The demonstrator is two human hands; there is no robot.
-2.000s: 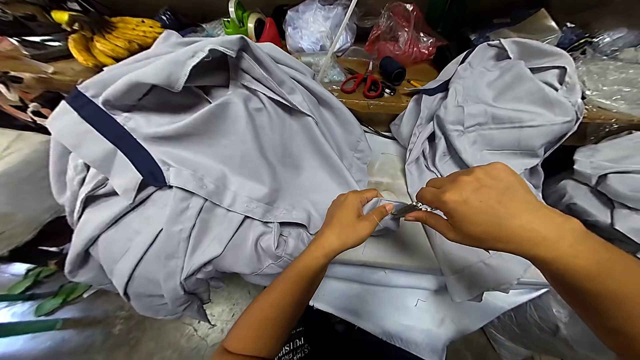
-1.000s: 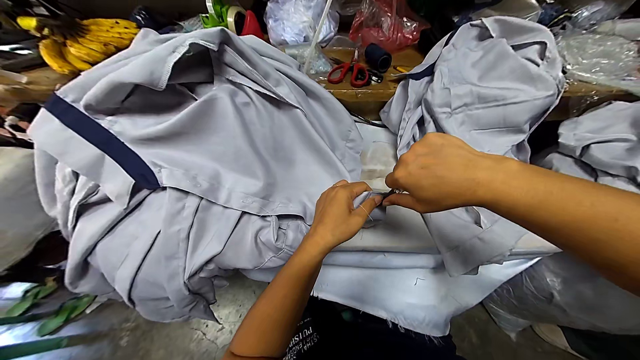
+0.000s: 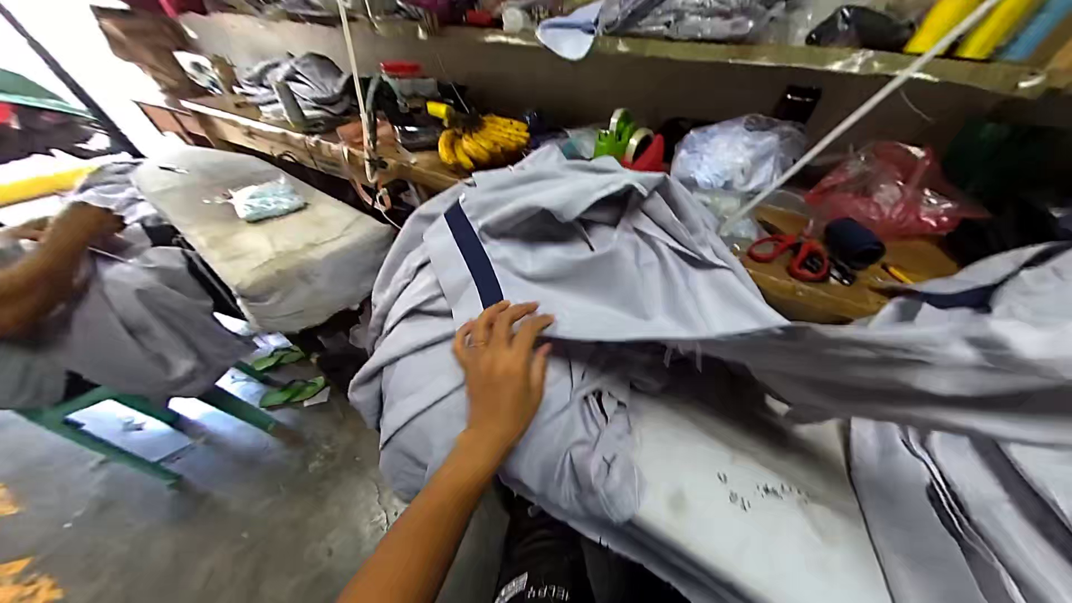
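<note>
My left hand [image 3: 502, 368] rests with fingers spread on the pile of light grey garments [image 3: 620, 268], just below a navy blue fabric band [image 3: 473, 255]. No object shows in its fingers. A stretch of the grey cloth [image 3: 904, 364] runs taut to the right edge of the view. My right hand is not in view. More grey fabric with dark strips [image 3: 997, 502] hangs at the lower right. Beneath the cloth lies a pale padded work surface [image 3: 737, 502] with dark marks.
Red-handled scissors [image 3: 787, 255], a dark thread spool [image 3: 854, 243], bananas [image 3: 486, 138] and plastic bags [image 3: 737, 159] lie on the wooden bench behind. Another person's arm [image 3: 50, 260] and a covered board [image 3: 260, 226] are at the left. A white cord [image 3: 863, 113] slants across.
The view has swung left. My left hand has left the small piece it held and now lies on the pile near the navy band. My right hand has gone out of view.
</note>
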